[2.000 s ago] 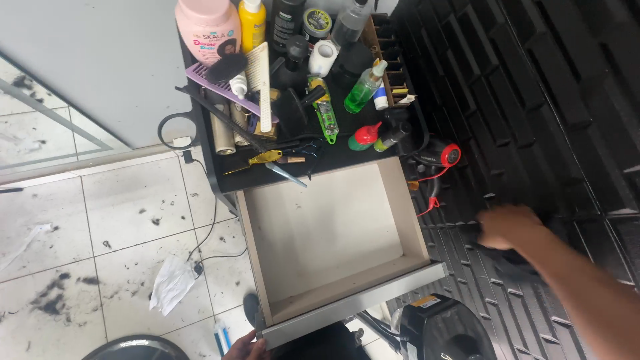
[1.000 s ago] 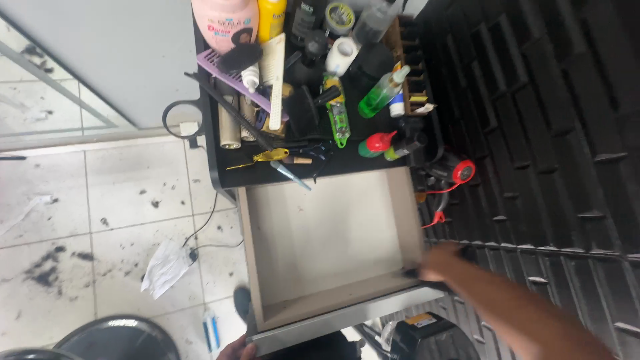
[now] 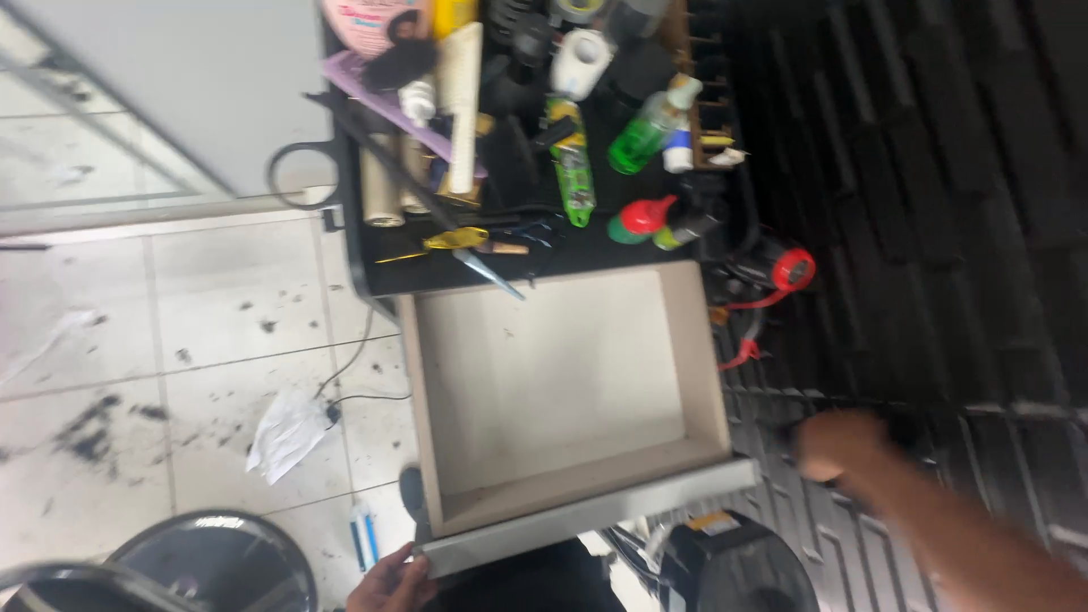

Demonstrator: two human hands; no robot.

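An open drawer [image 3: 561,374] with a pale bottom extends from a black trolley top [image 3: 408,276]. My left hand [image 3: 391,582] grips the near left corner of its grey front [image 3: 586,514]. Right of the drawer, in front of the black textured wall, is my right hand [image 3: 837,444], blurred and closed around a dark object that I cannot identify. On the trolley top lie a purple comb [image 3: 391,110], a cream comb [image 3: 463,110], a yellow-handled tool [image 3: 456,239] and a green-and-yellow package [image 3: 574,170]. A green spray bottle [image 3: 637,140] and a red-topped bottle [image 3: 643,217] are nearby.
A hair dryer [image 3: 786,268] with red parts hangs at the trolley's right side. A round black base [image 3: 212,565] is at lower left. Crumpled white paper [image 3: 287,432], cables and dark hair clippings lie on the tiled floor. A black machine [image 3: 735,565] is below the drawer's right corner.
My right hand was out by the wall, came to the drawer's right front corner, and is now back beside the wall. My left hand remains at the drawer front.
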